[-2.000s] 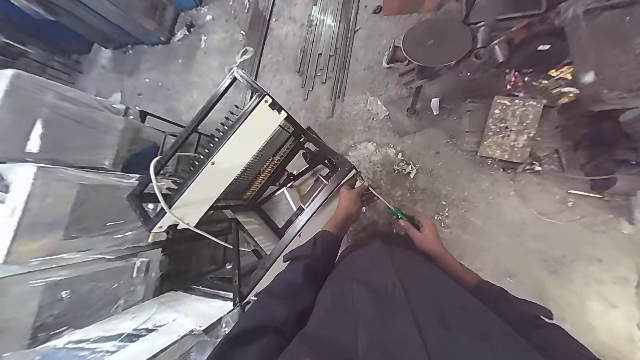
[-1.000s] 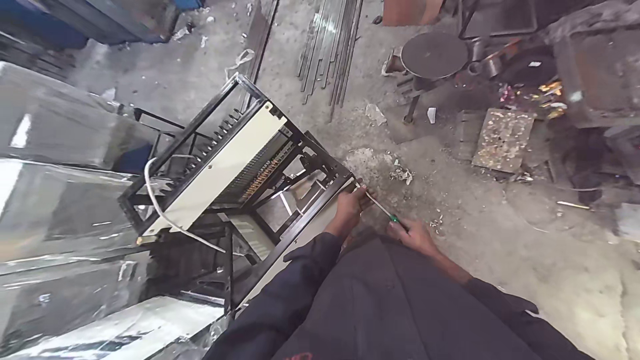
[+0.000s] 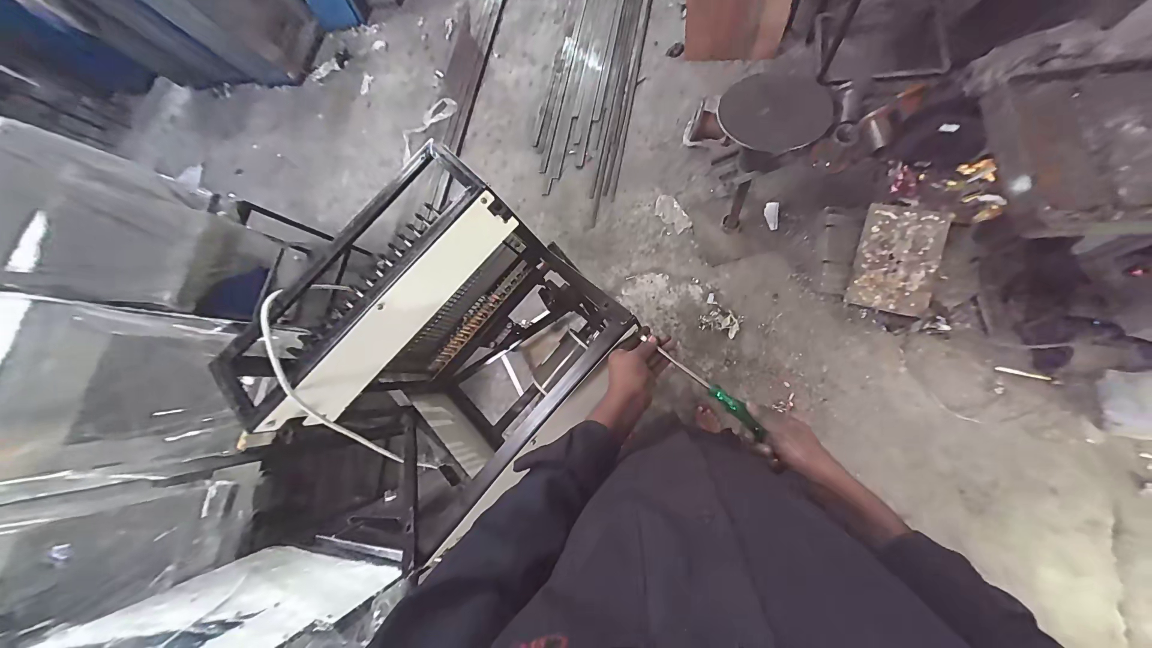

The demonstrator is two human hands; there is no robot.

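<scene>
A black metal frame machine (image 3: 540, 418) with cream panels (image 3: 396, 310) stands left of centre, a row of coil springs along its upper side. My left hand (image 3: 634, 369) is at the frame's right corner, its fingers around the tip end of a screwdriver's shaft. The screwdriver (image 3: 736, 411) has a green handle, and my right hand (image 3: 787, 441) is closed on the handle's rear end. Its tip meets the corner, where the fingers partly hide it. A white cable (image 3: 279, 360) loops over the machine's left end.
Plastic-wrapped boxes (image 3: 108, 378) crowd the left side. Long metal bars (image 3: 589, 90) lie on the floor ahead. At the upper right are a round metal stool or disc (image 3: 776, 112), a speckled board (image 3: 898, 259) and scrap. A thin rod (image 3: 1023, 373) lies at the right.
</scene>
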